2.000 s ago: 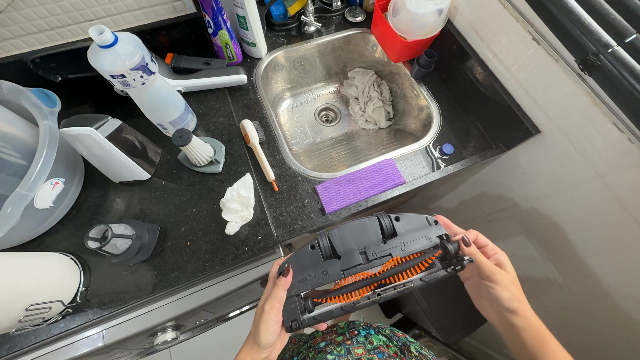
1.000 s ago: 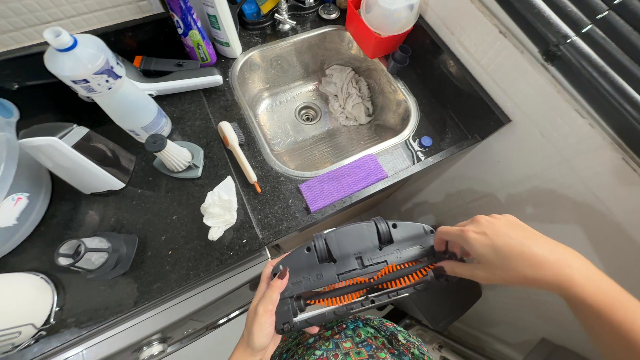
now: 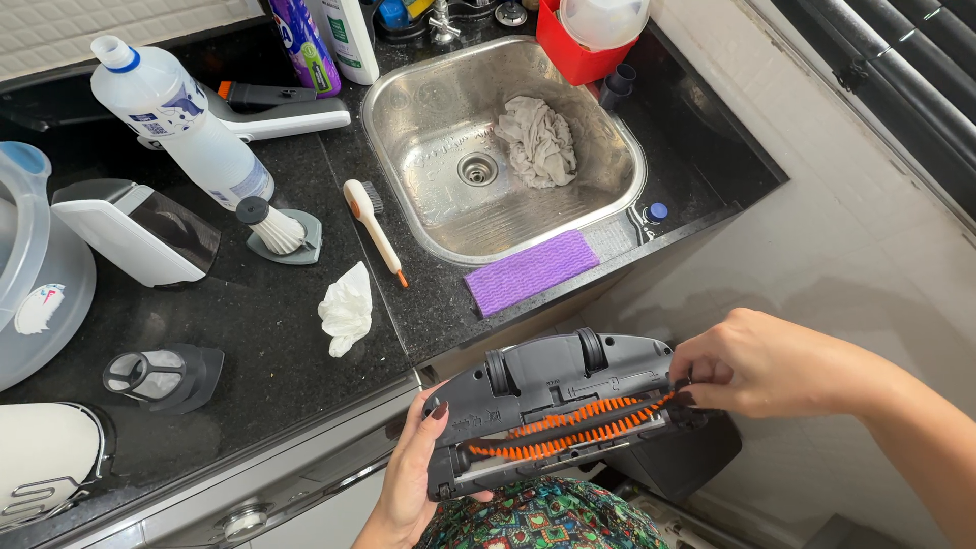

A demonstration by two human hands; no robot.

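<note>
A dark grey vacuum cleaner floor head (image 3: 534,366) is held underside up in front of the counter. My left hand (image 3: 415,465) grips its left end, thumb on the top face and fingers beneath. The fingers of my right hand (image 3: 732,366) pinch the right end of the roller brush (image 3: 572,431), which has orange and black bristles. That right end sits raised at a slant from the slot, while the left end stays in the housing. My right fingertips partly hide the brush's end.
Behind is a steel sink (image 3: 442,206) with a crumpled grey cloth (image 3: 537,141). A purple cloth (image 3: 534,272) lies at its front rim. On the left of the counter are a scrub brush (image 3: 374,229), white tissue (image 3: 347,309), a filter part (image 3: 164,377), a plastic bottle (image 3: 191,122) and a dust container (image 3: 137,229).
My right hand has moved from holding the floor head's right end to pinching the brush end. The brush's right end has risen from the slot. My left hand keeps its hold.
</note>
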